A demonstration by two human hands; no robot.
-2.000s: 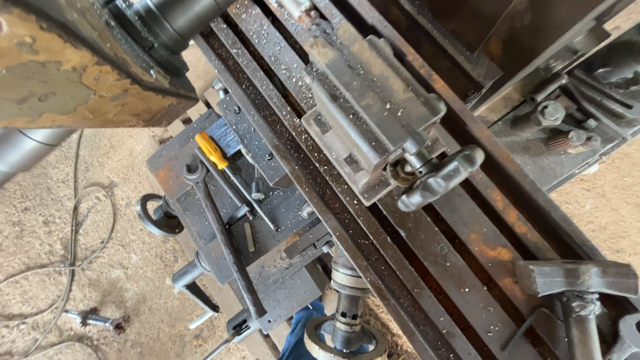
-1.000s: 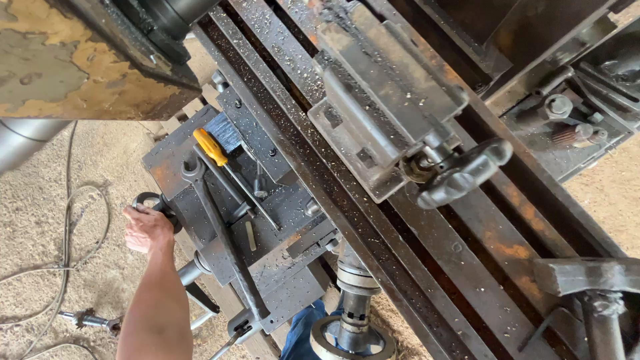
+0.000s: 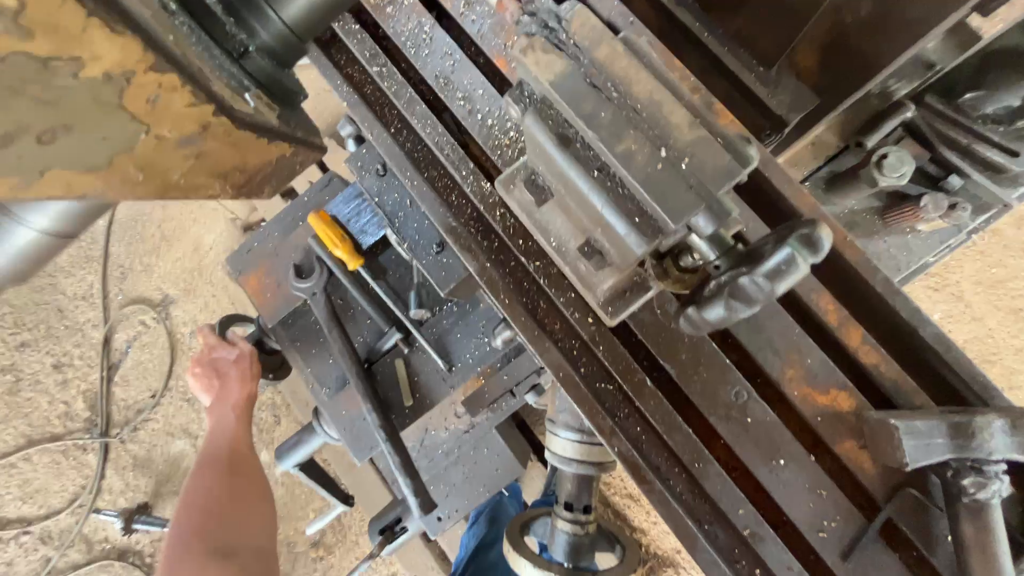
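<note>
At the left, my left hand (image 3: 226, 368) has its fingers closed round the rim of a small black handwheel (image 3: 260, 346) on the side of the machine. My right hand is out of view. Right of the hand, an open-ended wrench (image 3: 356, 384), a screwdriver with a yellow handle (image 3: 336, 240) and a blue-bristled brush (image 3: 358, 214) lie on the machine's knee. A machine vise (image 3: 596, 176) with a lobed hand knob (image 3: 756, 276) sits on the slotted milling table (image 3: 552, 320), which is strewn with metal chips.
The machine head (image 3: 120, 104) with peeling paint fills the upper left. Below stand a crank handle (image 3: 316, 472) and a larger handwheel (image 3: 572, 544). A cable (image 3: 102, 400) loops on the floor. Bolts and tools lie in a tray (image 3: 880, 232) at the right.
My left hand was out of view two seconds ago; one second ago it had come in from below and was at the small black handwheel, where it still is.
</note>
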